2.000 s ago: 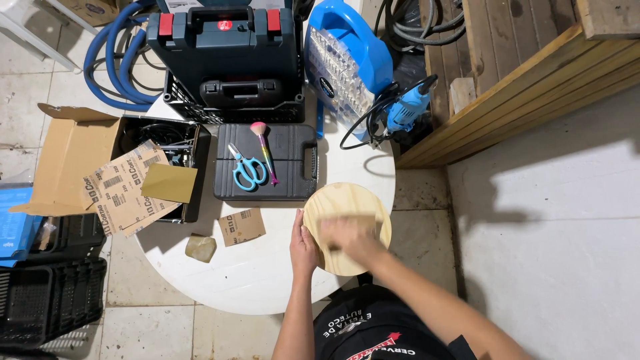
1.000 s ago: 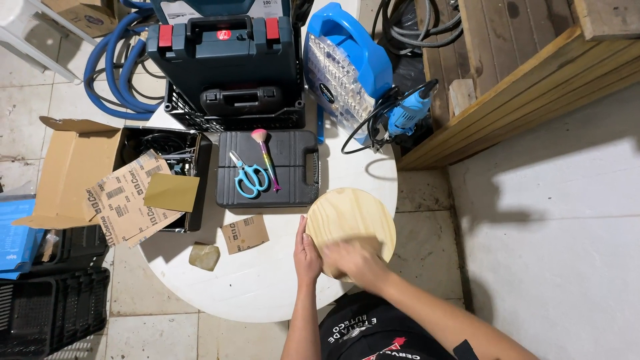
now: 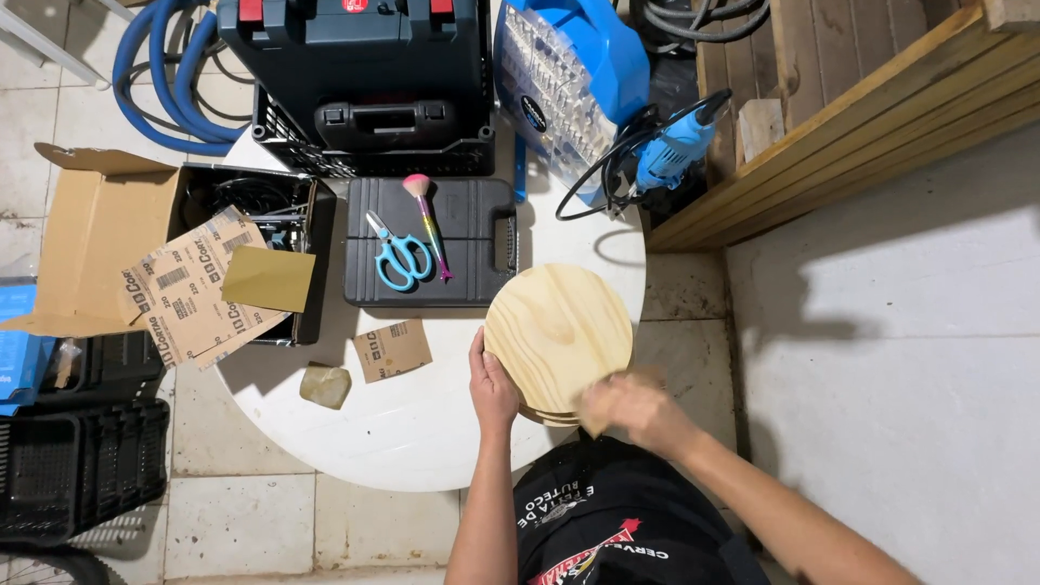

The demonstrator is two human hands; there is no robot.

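Note:
A stack of round pale wooden boards lies at the near edge of the white round table. My left hand grips the stack's left edge, thumb on the rim. Blurred by motion, my right hand is at the lower right edge of the top board, closed around a brownish piece that looks like sandpaper. To the left, a square of sandpaper lies printed side up near a worn yellowish piece. Scissors with light blue handles and a pink-tipped brush rest on a black case.
Sandpaper sheets lie across an open cardboard box on the left. Behind stand a tool case in a black crate, a blue-handled bit case and a corded blue rotary tool. A wooden slatted structure borders the right.
My right hand has moved from over the board's face to its lower right edge. My left hand stays on the left rim.

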